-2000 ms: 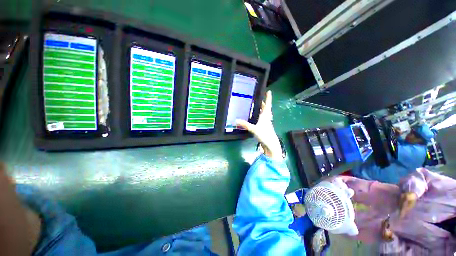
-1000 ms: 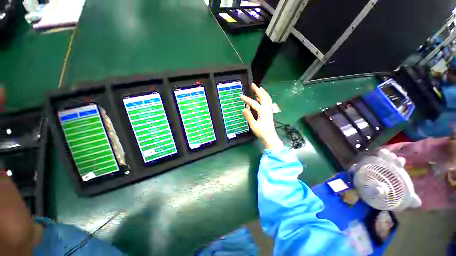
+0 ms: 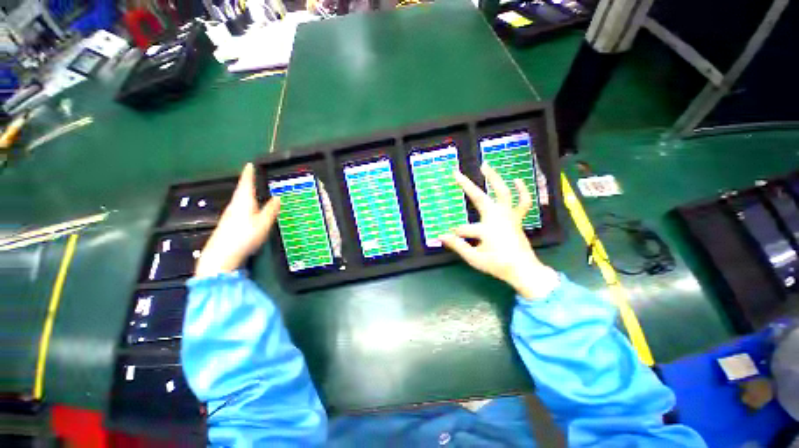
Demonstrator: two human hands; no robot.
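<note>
A black phone tray [image 3: 368, 274] lies on the green bench with several lit smartphones side by side. Each screen, such as the leftmost smartphone [image 3: 300, 219], shows green rows under a blue bar. My left hand [image 3: 236, 229] is at the tray's left end, fingers pointing up, thumb beside the leftmost phone. My right hand [image 3: 501, 236] is over the two rightmost phones, fingers spread, covering part of their screens. It holds nothing. Whether a fingertip touches glass cannot be told.
A tray of dark phones [image 3: 158, 315] stands at the left, another dark tray [image 3: 731, 236] at the right. A barcode label [image 3: 599, 185], black cable [image 3: 635, 245] and yellow tape [image 3: 604, 262] lie right of the phone tray. A blue surface [image 3: 701, 385] is at lower right.
The view has swung left and back. The rightmost screen went from a pale list to green rows. My left hand came from the lower left edge to the tray's left end.
</note>
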